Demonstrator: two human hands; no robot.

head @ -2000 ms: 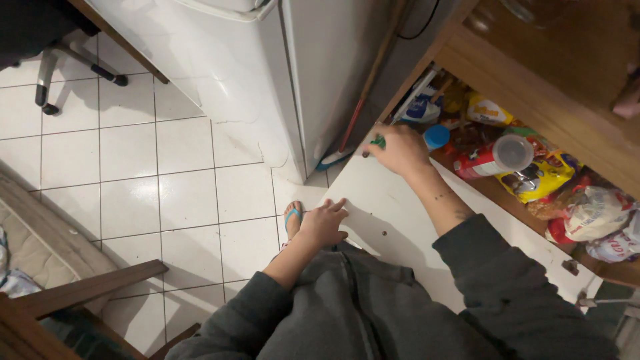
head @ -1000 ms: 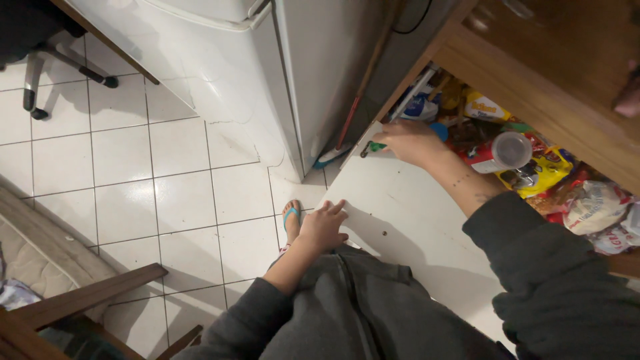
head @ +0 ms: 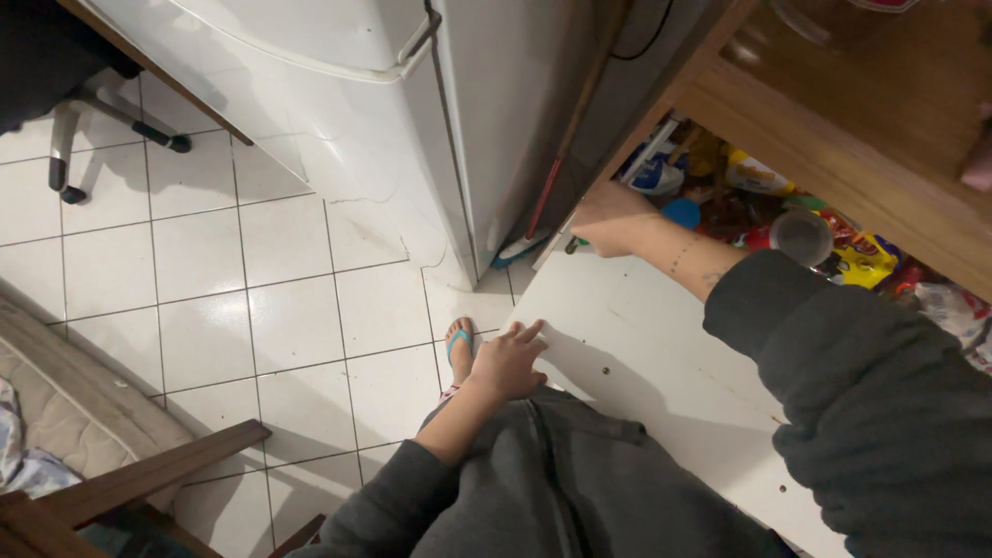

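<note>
My right hand (head: 612,217) is closed around a small tool with a green part, at the far left corner of a white panel (head: 659,333) that lies flat in front of a wooden cupboard (head: 837,186). Only the tool's dark end and a bit of green (head: 575,245) show below my fingers. My left hand (head: 510,360) rests with spread fingers at the panel's near left edge and holds nothing. Several small dark holes or screws dot the panel. Behind my right hand, the cupboard holds food packets, a blue lid (head: 681,213) and a jar with a clear lid (head: 801,237).
A white refrigerator (head: 372,139) stands ahead on the tiled floor (head: 294,325). A broom (head: 542,194) leans between it and the cupboard. At the left are a chair base (head: 66,147), a mattress (head: 77,387) and a wooden frame (head: 155,473). My foot in a flip-flop (head: 459,349) is beside the panel.
My right hand has turned, wrist raised, over the panel's corner, and the green tool, plainer before, is now mostly hidden under it. My left hand has stayed at the panel's edge.
</note>
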